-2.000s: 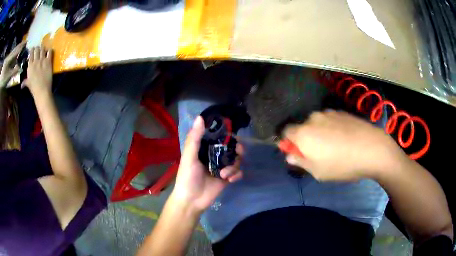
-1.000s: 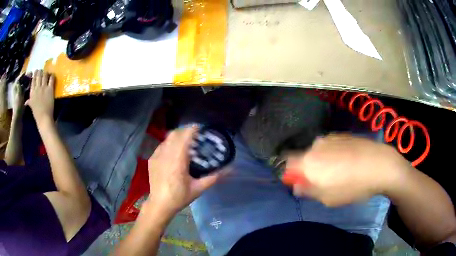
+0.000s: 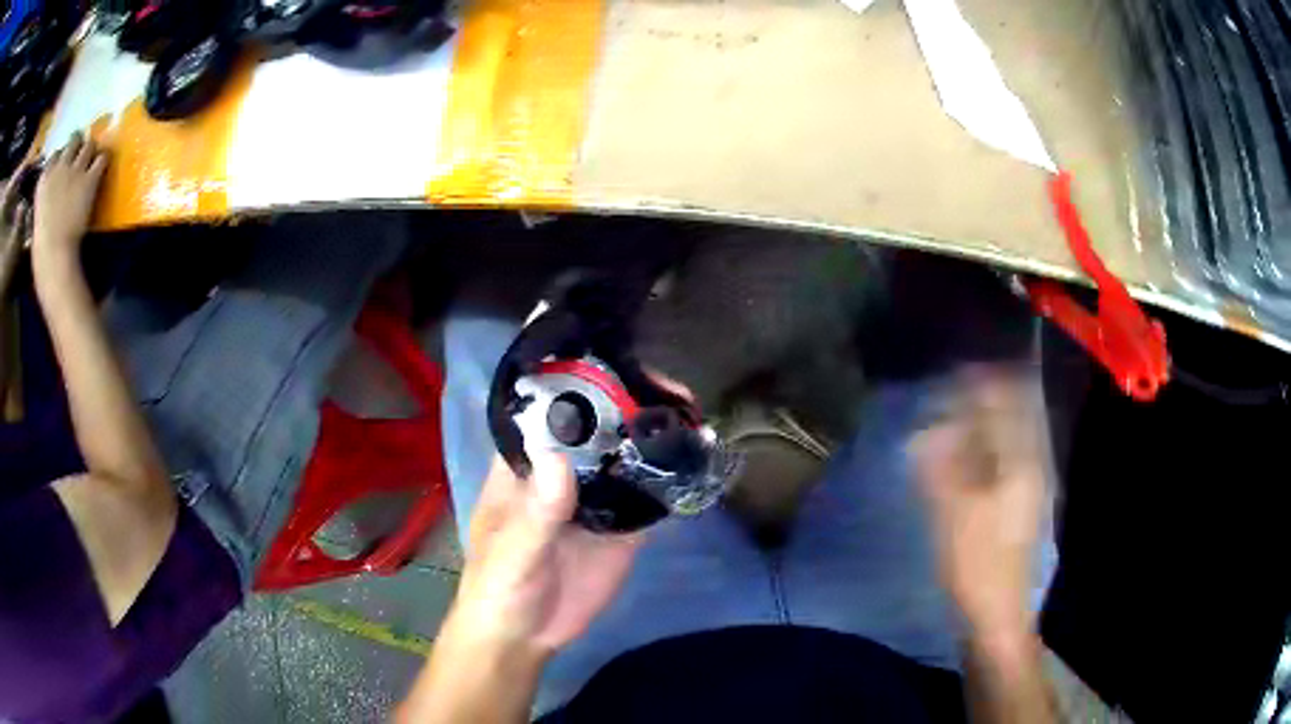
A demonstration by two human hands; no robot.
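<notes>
My left hand holds a round black camera housing above my lap, thumb on its near rim. The housing's open side faces me. Inside it show a silvery plate with a dark round part, a red wire and a clear, shiny round piece at the right. My right hand is blurred, to the right of the housing and apart from it, over my thigh. No object shows in it, but the blur hides the fingers. A red air blow gun hangs at the bench edge at the right.
The cardboard-covered bench has orange tape and a white sheet. Black units lie at its upper left, a white paper strip and clear ribbed trays at the right. A person's arm and a red stool are at the left.
The red tool has left my right hand and hangs at the bench edge. The right hand has moved lower. My left hand has turned the housing so its inside shows.
</notes>
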